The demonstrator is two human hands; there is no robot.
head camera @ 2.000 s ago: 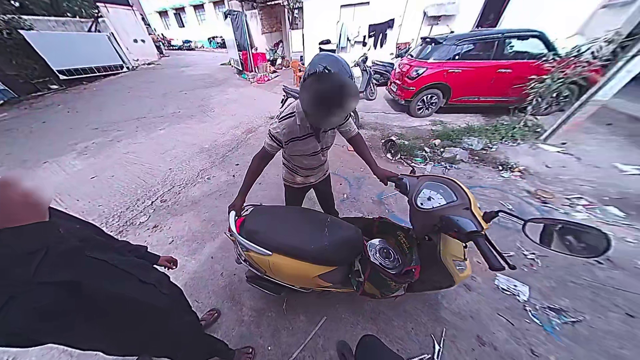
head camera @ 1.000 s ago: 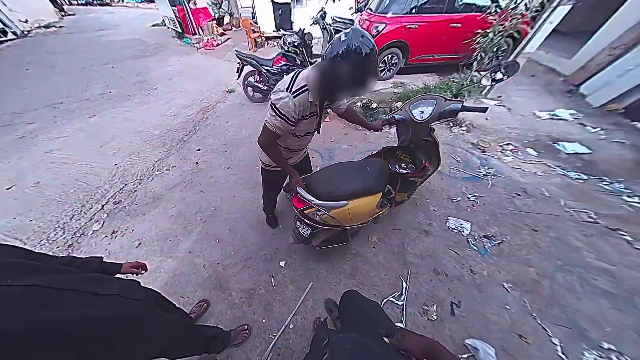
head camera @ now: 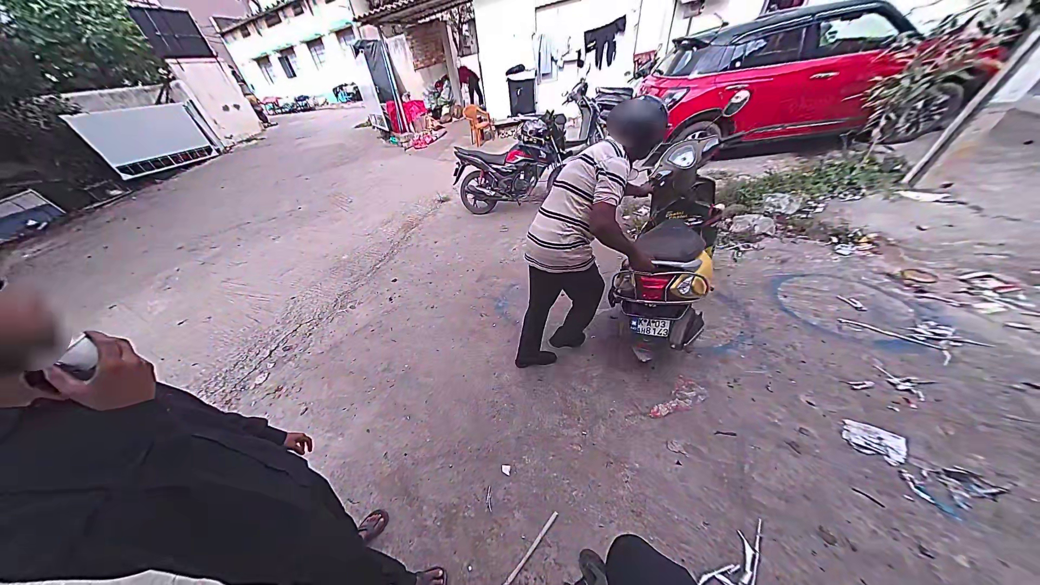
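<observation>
Neither of my own hands shows; only my dark-clothed knee point(head camera: 646, 561) and a shoe point(head camera: 593, 566) appear at the bottom. Beyond them, a person in a striped shirt and helmet point(head camera: 573, 211) leans over a yellow and black scooter point(head camera: 670, 244), one hand by its handlebar and the other at the rear of the seat. The scooter's rear faces me. On the left stands a person in black clothing point(head camera: 162, 487), close to me. A raised hand there, seemingly that person's, holds a shiny cup point(head camera: 80, 356); another hand point(head camera: 298, 443) hangs low.
A motorcycle point(head camera: 512, 171) is parked behind the striped-shirt person, with a red car point(head camera: 788, 81) farther right. An orange plastic chair point(head camera: 478, 122) stands near the building. A thin stick point(head camera: 532, 548) lies near my foot, and scattered litter point(head camera: 873, 441) covers ground at the right.
The scooter has turned from side-on, so its rear now faces me, and it stands farther off. The person holding it has moved with it. A raised hand with a cup now shows at left.
</observation>
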